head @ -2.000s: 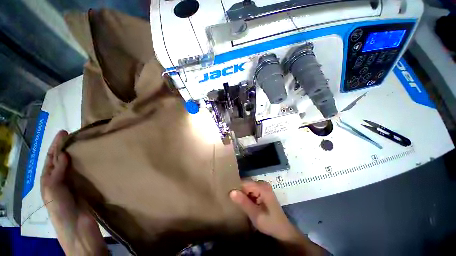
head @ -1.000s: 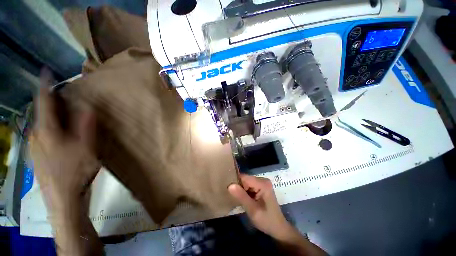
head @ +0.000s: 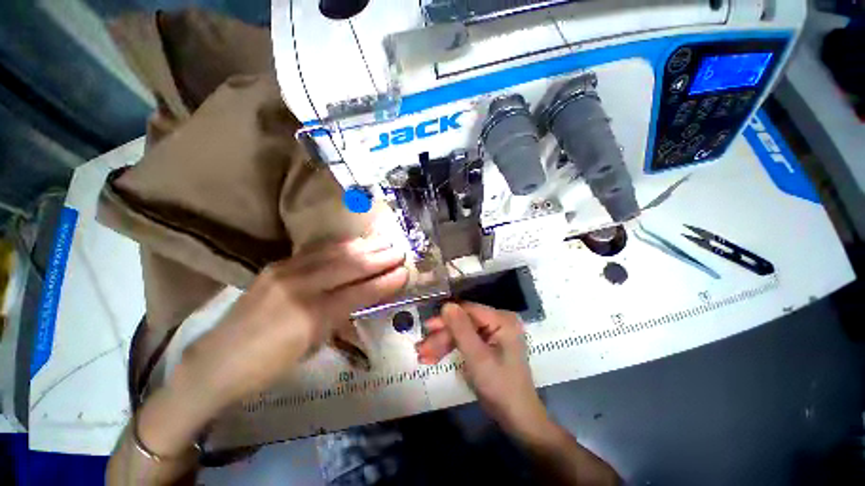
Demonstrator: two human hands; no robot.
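Observation:
The brown cloth (head: 204, 152) lies bunched on the left of the white machine table, one part reaching the lit needle area (head: 417, 233) of the overlock machine (head: 531, 66). My left hand (head: 303, 294) lies with its fingers stretched over the cloth just in front of the needle area; whether it grips is hidden. My right hand (head: 484, 351) is at the near edge of the scrap opening (head: 498, 292), thumb and forefinger close together; I cannot tell whether they pinch the cloth's edge or a thread. A dark-edged strip of cloth hangs below my left wrist.
Black snips (head: 728, 249) and pale blue tweezers (head: 675, 250) lie right of the scrap opening. Grey ribbed tension knobs (head: 517, 142) stick out of the machine front. The control panel (head: 716, 95) is lit. A printed ruler (head: 616, 327) runs along the table's front edge.
The cloth has moved from the front of the table to the left and back, bunching up. My left hand has come from the far left to the needle area. My right hand has shifted slightly up.

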